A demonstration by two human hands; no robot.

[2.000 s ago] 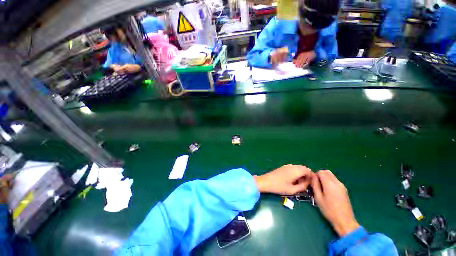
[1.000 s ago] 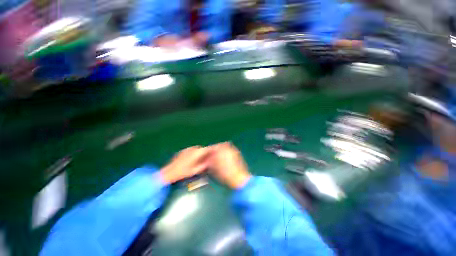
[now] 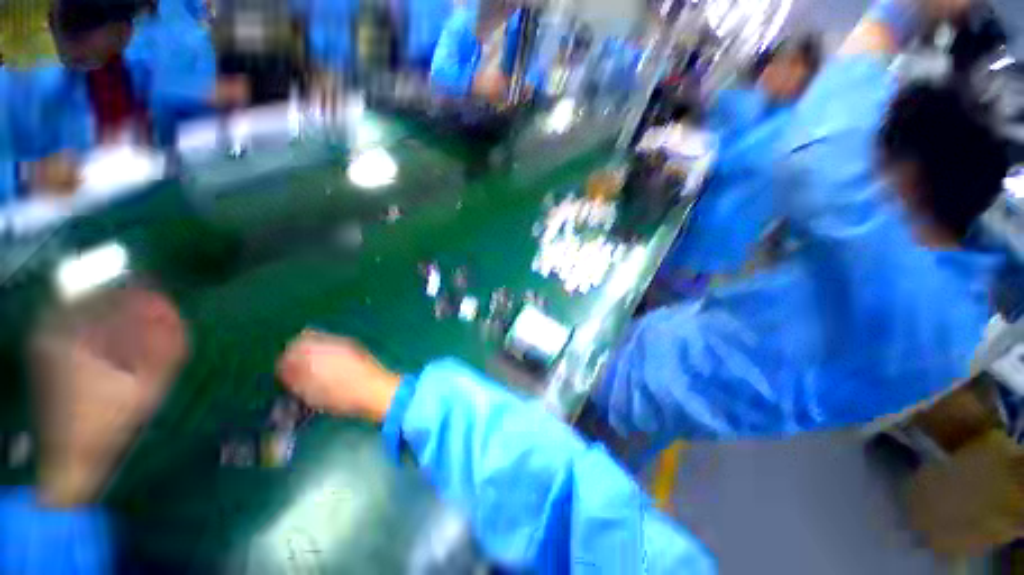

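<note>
The view is strongly blurred. My left hand (image 3: 103, 376) is raised at the left, large and smeared; its fingers cannot be made out. My right hand (image 3: 337, 376) is over the green bench with curled fingers, apart from my left hand; whether it holds something cannot be told. A small dark circuit board unit with a pale yellowish part (image 3: 277, 438) lies on the bench just below my right hand.
Several small dark units (image 3: 449, 294) lie beyond my right hand. A silver-white spool (image 3: 539, 334) stands near the bench edge, with a large pile of white parts (image 3: 578, 242) behind it. A neighbour in blue (image 3: 786, 348) sits close on the right.
The view has swung to the right. My hands, together before, are now apart, with the left raised at the left side. The right-hand neighbour shows much more fully.
</note>
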